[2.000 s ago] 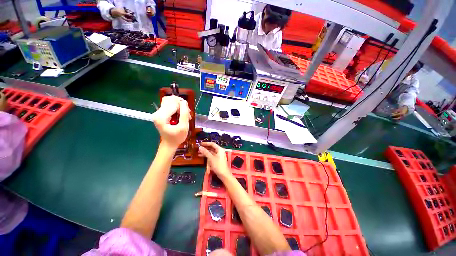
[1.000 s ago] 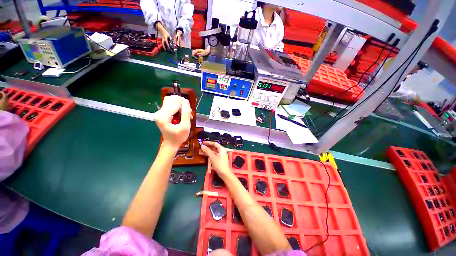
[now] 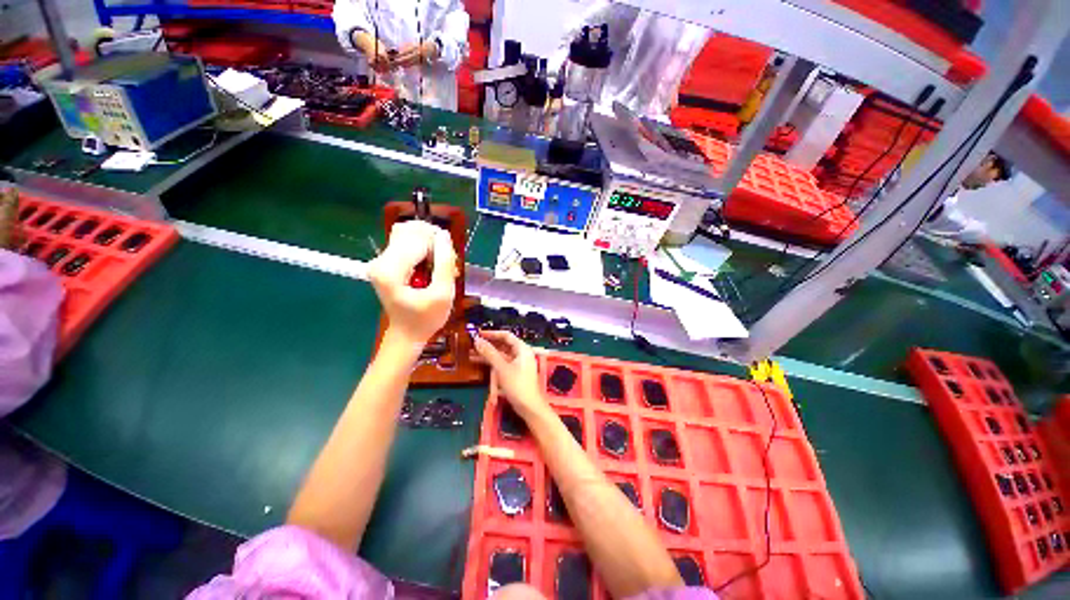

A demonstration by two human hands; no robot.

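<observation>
My left hand (image 3: pixel 415 281) is closed around the red grip of an upright lever fixture on a reddish-brown base (image 3: pixel 461 372). The grip shows only between my fingers. My right hand (image 3: pixel 507 358) is at the right edge of the base, beside the fixture. Its fingertips are at a small thing there, too small to make out. My right forearm lies over the red-orange compartment tray (image 3: pixel 727 475), which holds dark watch units (image 3: pixel 674 510) in its left pockets. Loose dark parts (image 3: pixel 433 413) lie in front of the fixture. More dark units (image 3: pixel 534 325) stand in a row behind my right hand.
A pale stick (image 3: pixel 488 452) lies at the tray's left edge and a thin cable crosses its right side. Behind are a blue tester (image 3: pixel 534 199), a power supply (image 3: pixel 631 220) and white paper (image 3: pixel 575 272). Other trays stand left (image 3: pixel 100 252) and right (image 3: pixel 997 457). People stand across the bench.
My hands hold nearly the same places on the fixture and at its base. Across the bench, a person in white has shifted position and now has both hands together.
</observation>
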